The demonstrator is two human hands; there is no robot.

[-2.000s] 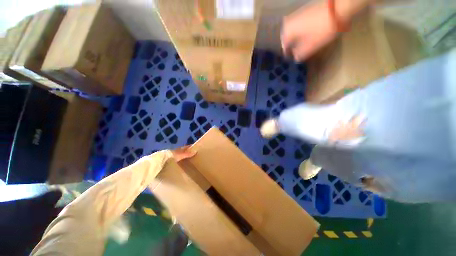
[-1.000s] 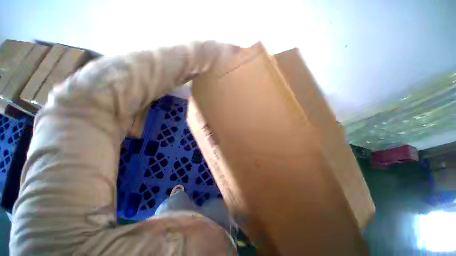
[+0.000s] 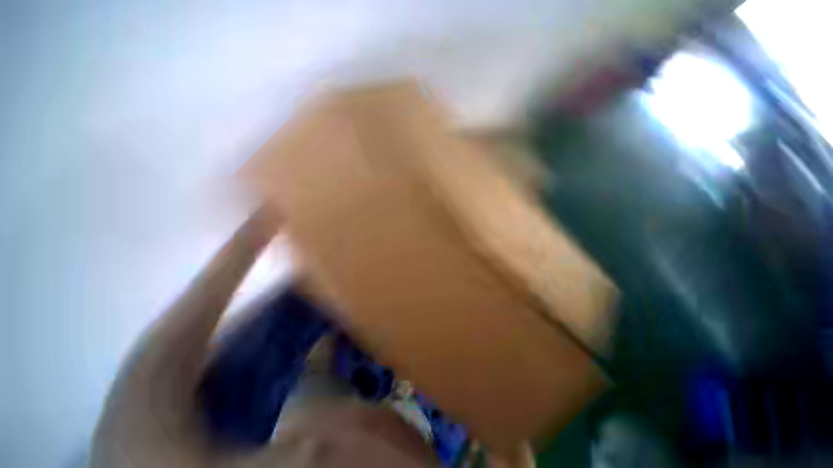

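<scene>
A large brown cardboard carton (image 3: 411, 265) fills the middle of the blurred view, held up and tilted, with flaps along its upper right side. My left arm comes up from the lower left. My left hand (image 3: 267, 222) is at the carton's left edge and holds it; its fingers are blurred and mostly hidden. A small skin-coloured patch shows at the carton's bottom edge, too blurred to tell if it is my right hand. The carton's inside cannot be made out.
A pale wall (image 3: 110, 119) is at the left and top. Part of a blue pallet (image 3: 365, 373) shows below the carton. Green floor (image 3: 585, 183) is at the right, with a bright glare (image 3: 699, 101) and dark, blurred shapes beyond.
The view has swung right, away from the pallet and stacked cartons. The held carton has moved with my left arm and is now in front of the wall and green floor.
</scene>
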